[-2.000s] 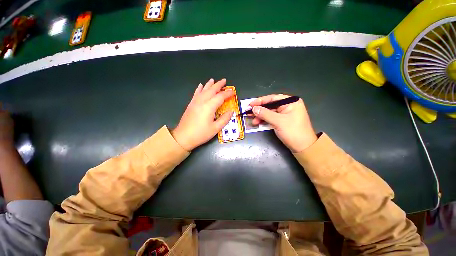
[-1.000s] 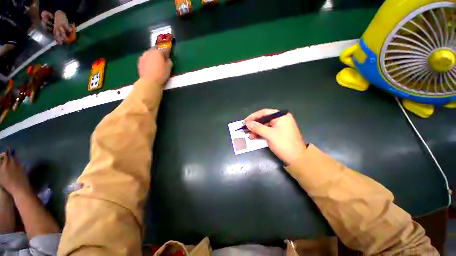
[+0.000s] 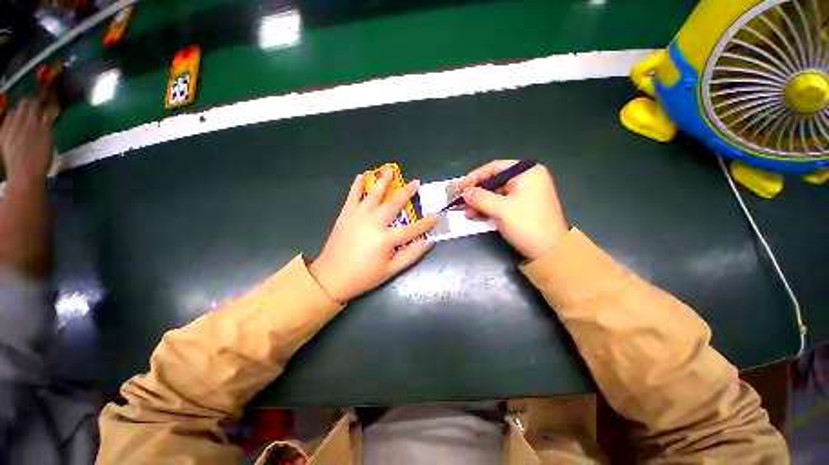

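Note:
An orange unit lies on the dark green worktop in front of me, partly covered by my left hand. The fingers of my left hand are spread over the unit and reach the edge of a white sticker sheet. The sticker sheet, with grey patches, lies just right of the unit. My right hand holds a thin black tool like a pen, its tip over the sheet. Whether a sticker is on the tip cannot be seen.
A white strip separates the worktop from the green belt. An orange unit lies on the belt at the upper left, another farther off. A yellow and blue fan stands at right with a white cord. Another person's arm reaches in at left.
My left hand has come back from the belt and now rests on an orange unit beside the sheet. My right hand stays at the sheet with the tool. The neighbour's arm has moved towards the belt.

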